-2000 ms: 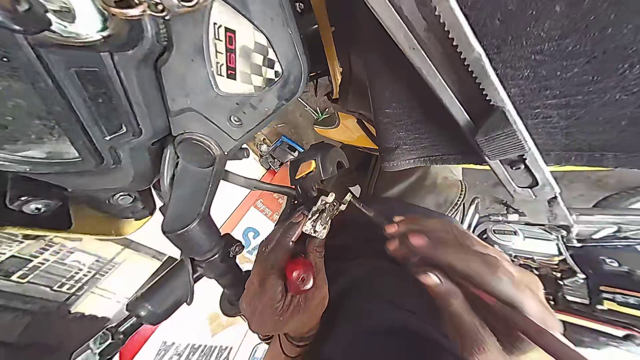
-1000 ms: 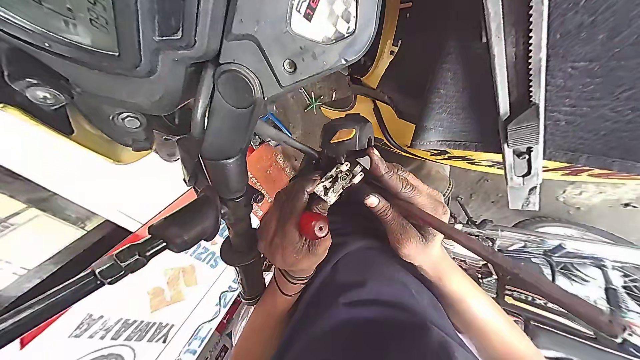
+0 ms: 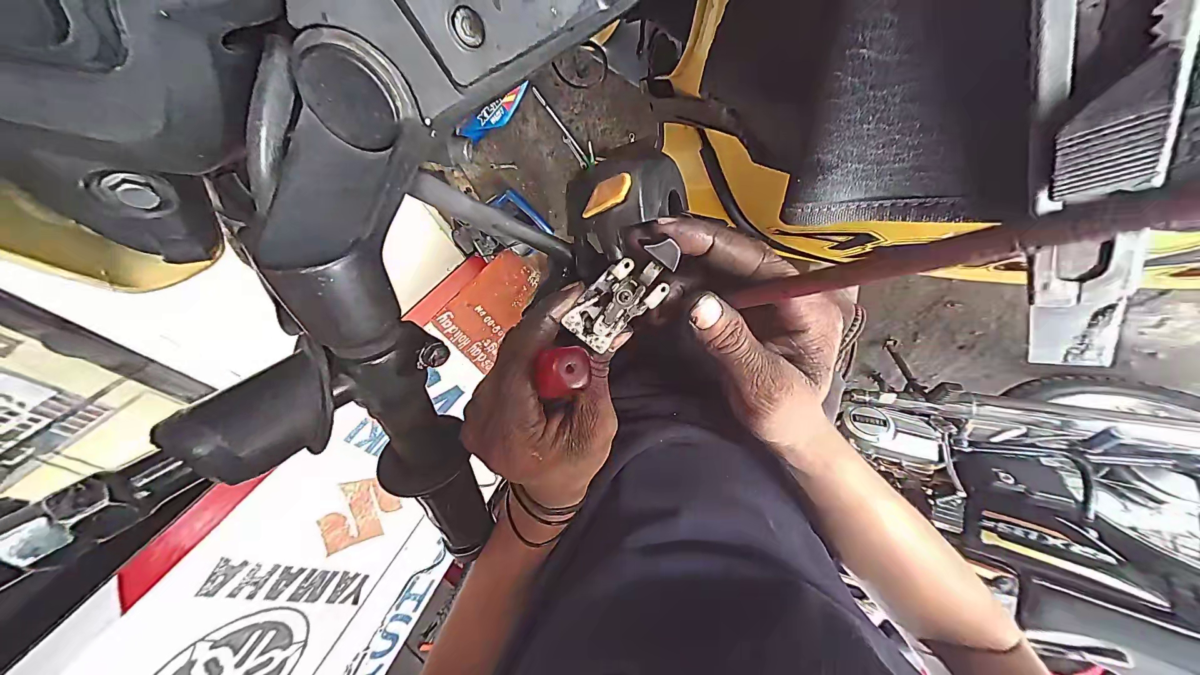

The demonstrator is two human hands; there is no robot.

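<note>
My left hand (image 3: 548, 412) grips a red handle (image 3: 562, 372), its rounded end facing up, and pinches a small, worn metal part (image 3: 616, 305) with prongs and a central round fitting. Just above that part is a black plastic switch housing (image 3: 623, 202) with a yellow button. My right hand (image 3: 778, 337) holds the housing's right side, forefinger on its edge and thumb apart from the metal part. A long, dark red rod or sleeved cable (image 3: 900, 267) runs right from between its thumb and fingers. What its other fingers hold is hidden.
The black fork and handlebar assembly (image 3: 352, 272) of a motorcycle stands at left, near my left hand. Yellow bodywork (image 3: 750, 183) and a black seat-like panel (image 3: 891, 112) lie above right. Another motorcycle (image 3: 1050, 525) is at lower right, and a signboard (image 3: 281, 562) at lower left.
My right hand, apart from the part and blurred two seconds ago, is now at the switch housing. The long rod, which sloped down to the right, now slopes up. The view has shifted closer.
</note>
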